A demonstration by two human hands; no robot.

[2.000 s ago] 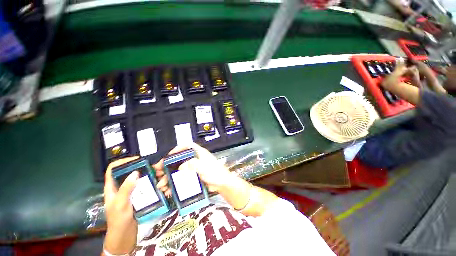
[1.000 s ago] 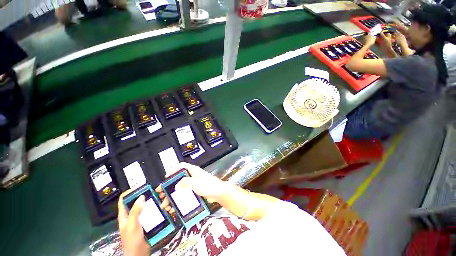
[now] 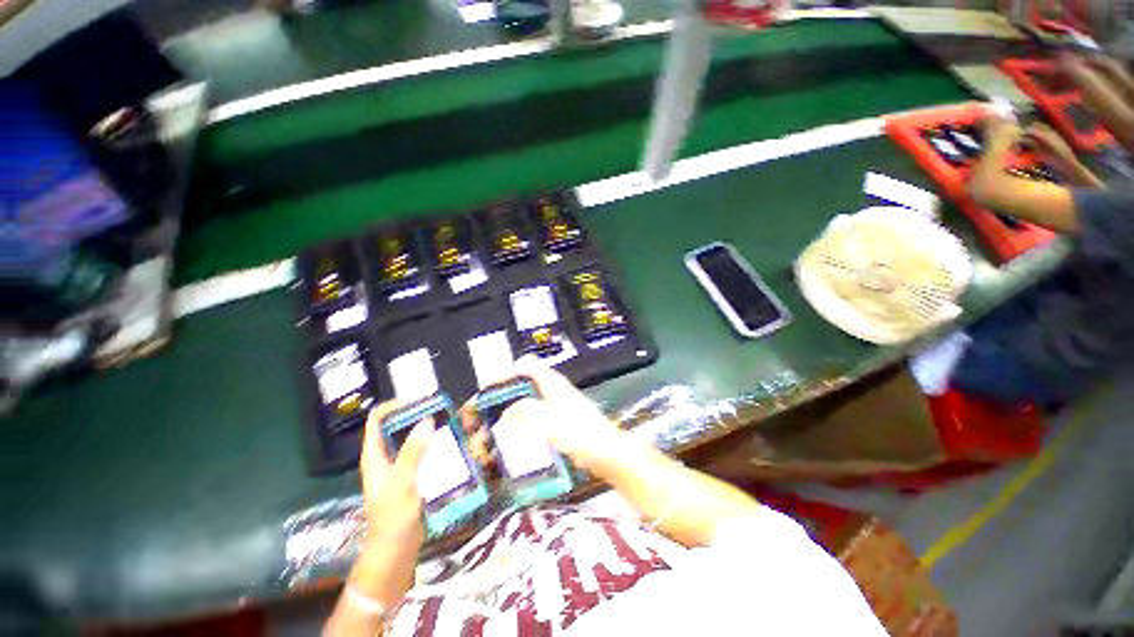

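My left hand [image 3: 396, 479] holds a phone with a teal-blue border [image 3: 442, 468] and a pale lit face, its thumb over the face. My right hand [image 3: 566, 417] holds a second teal-bordered phone [image 3: 522, 446] close beside it, thumb on its upper part. Both are at the bench's front edge. Behind them lies the black phone tray [image 3: 466, 326] with two rows of pockets. Black phones with gold marks [image 3: 450, 249] fill the back row. In the front row, two middle pockets hold only white slips [image 3: 413, 373]. The picture is slightly blurred.
A white-edged smartphone [image 3: 737, 291] and a round cream fan [image 3: 884, 275] lie right of the tray. Red-orange trays [image 3: 926, 130] and another person's arm [image 3: 1026, 190] are at far right. A green conveyor [image 3: 410, 162] runs behind; a blue screen [image 3: 56, 187] is left.
The camera view has turned left and shifted, so the tray and bench sit farther right in the picture. Both hands still hold the two phones side by side.
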